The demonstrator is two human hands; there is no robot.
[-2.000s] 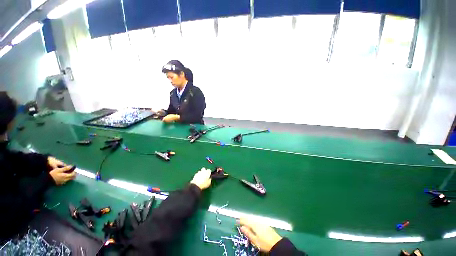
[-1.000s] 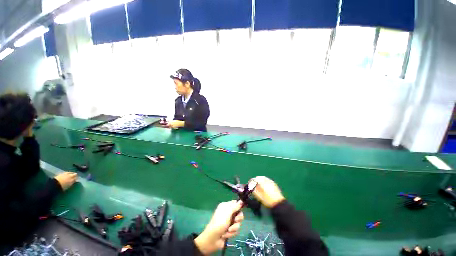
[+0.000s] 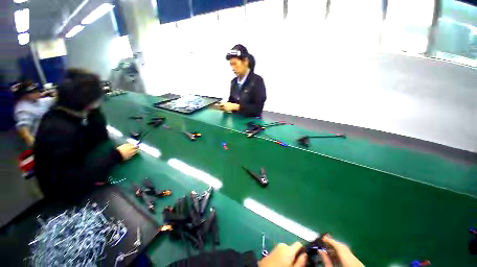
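Observation:
My left hand (image 3: 285, 255) and my right hand (image 3: 340, 253) are together at the bottom edge, right of centre, partly cut off. Both hold a black clamp (image 3: 317, 251) between them; it is blurred and partly hidden by the fingers. A silver bent-wire spring (image 3: 264, 243) lies on the green bench just left of my left hand. A dense pile of black clamps (image 3: 192, 218) with some orange tips lies on the bench to the left.
A black tray (image 3: 137, 215) heaped with silver springs (image 3: 78, 237) is at lower left. Single clamps lie on the green belt, one at the centre (image 3: 260, 177). A person sits opposite (image 3: 250, 91) beside another spring tray (image 3: 201, 108). Another person in black (image 3: 70, 146) works at left; a third is behind.
The view has turned left and shows more of the spring tray. My hands, earlier apart over belt and springs, came together on a clamp and are now lower, near the bottom edge.

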